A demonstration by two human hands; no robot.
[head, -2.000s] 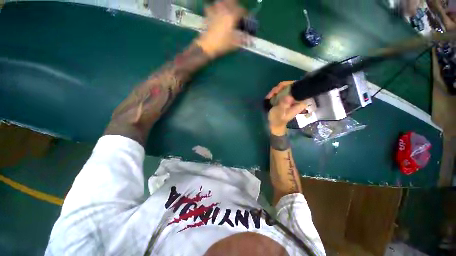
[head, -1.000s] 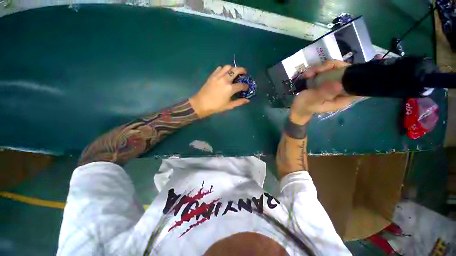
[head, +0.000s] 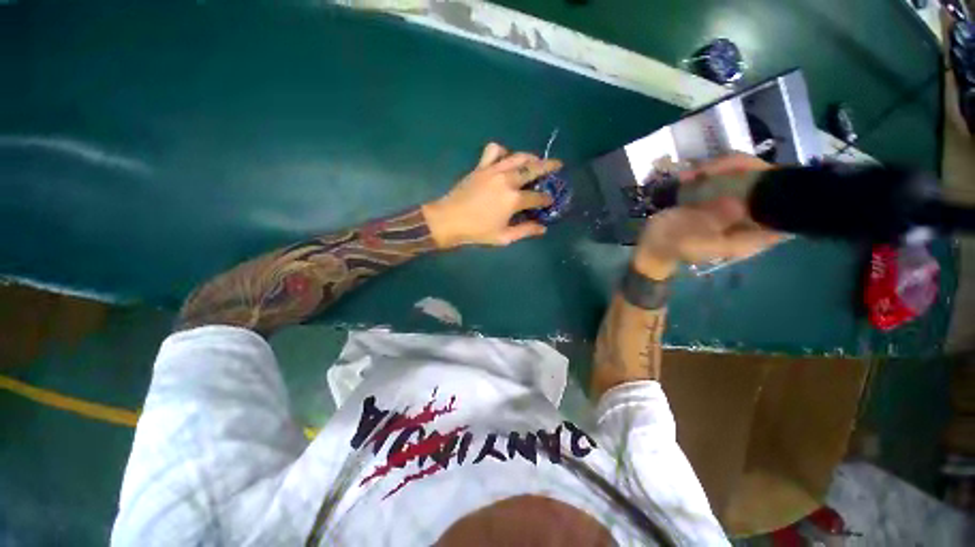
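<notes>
My left hand (head: 494,201) holds a small round blue unit (head: 554,197) on the green bench, its fingers over the left part of it. A thin white cord (head: 552,142) sticks up from the unit. My right hand (head: 711,219) is shut on the black electric screwdriver (head: 845,200), gripping its paler nose part. The driver's front end is over the near left part of the silver-white screw feeder (head: 700,137). The driver tip and any screw are too dark and blurred to tell.
A white rail (head: 556,43) runs behind the bench. Another round unit (head: 720,61) lies beyond the feeder. A red packet (head: 900,284) lies at the right. A pale scrap (head: 437,311) is near the front edge. A brown cardboard box (head: 775,427) stands below the edge.
My left hand has come from the rail to the bench and now holds a blue unit, shifting slightly right. My right hand has moved right with the driver; the feeder sits at a different angle.
</notes>
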